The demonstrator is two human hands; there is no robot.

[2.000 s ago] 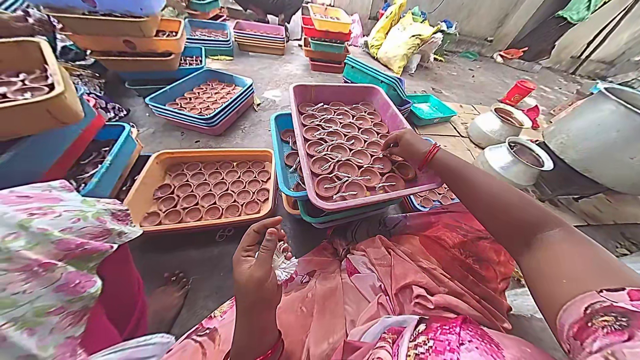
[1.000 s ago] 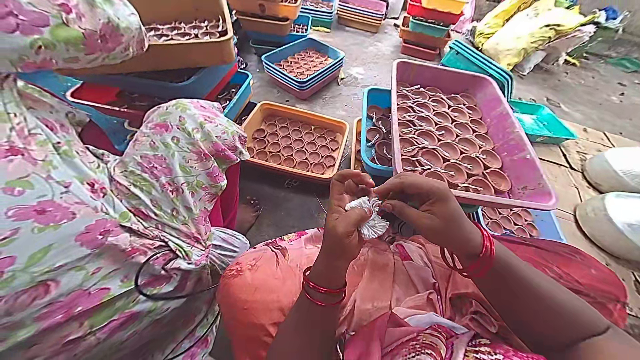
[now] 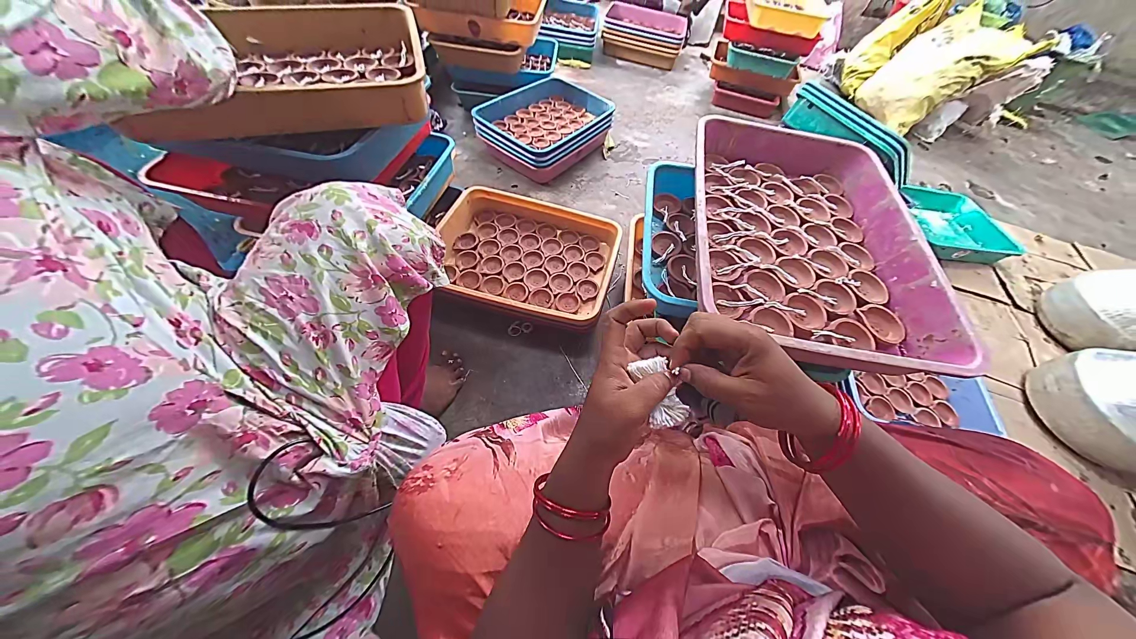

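Note:
My left hand [image 3: 628, 377] holds a bundle of white cotton wicks [image 3: 664, 398] above my lap. The thumb and fingertips of my right hand [image 3: 741, 368] pinch the bundle's upper end, touching the left fingers. Just beyond my hands, a pink plastic tray [image 3: 927, 293] holds rows of small clay lamp cups [image 3: 799, 257], many with white wicks lying across them. It rests on a stack over a blue tray [image 3: 658, 177], which also holds clay cups. To the left on the floor, an orange tray [image 3: 608, 240] bears rows of clay cups with no wicks visible.
A person in floral cloth [image 3: 302, 293] is close at my left, beside stacked trays [image 3: 355, 106]. Blue stacked trays [image 3: 497, 142] with cups stand farther off. At right are a green tray [image 3: 994, 240], metal pots [image 3: 1087, 404] and a lower blue tray [image 3: 981, 408]; yellow sacks [image 3: 941, 67] lie behind.
My right hand has left the cups in the pink tray and come to the wick bundle in my left hand. The view has swung left, bringing more of the person in floral cloth into sight.

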